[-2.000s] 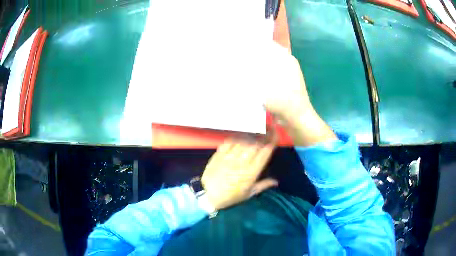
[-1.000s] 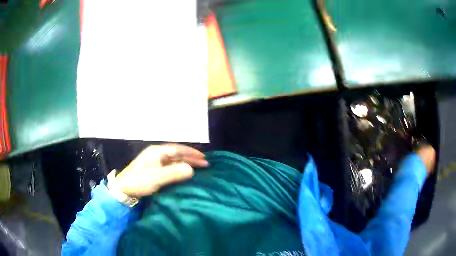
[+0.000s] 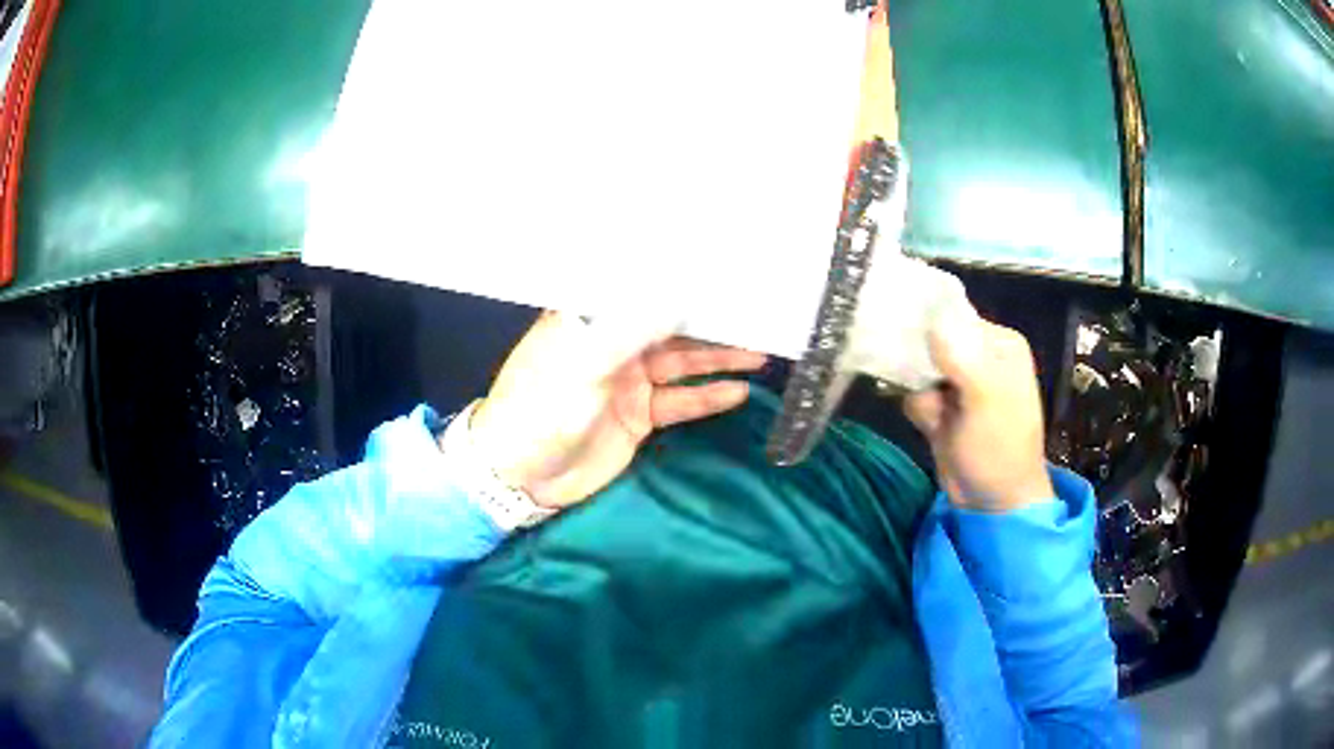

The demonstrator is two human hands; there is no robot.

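Note:
A white sheet lies at the centre top, its front part reaching past the bench edge. An orange-red board shows along its right side. A dark strip that looks like a row of binder clips slants along the sheet's right edge and sticks out below the front corner. My right hand is closed at this strip from the right; a pale, glaring patch between them hides the exact grip. My left hand is at the sheet's front edge, fingers apart; glare hides whether it touches the sheet.
The green bench top has a dark seam at right. An orange-red edge shows at far left. A left bin and a right bin hold jumbled black and silver clips below the bench edge.
My right hand has come from the right bin to the sheet's right edge, where the dark strip now shows. My left hand has moved right and up to the sheet's front edge. The view has shifted.

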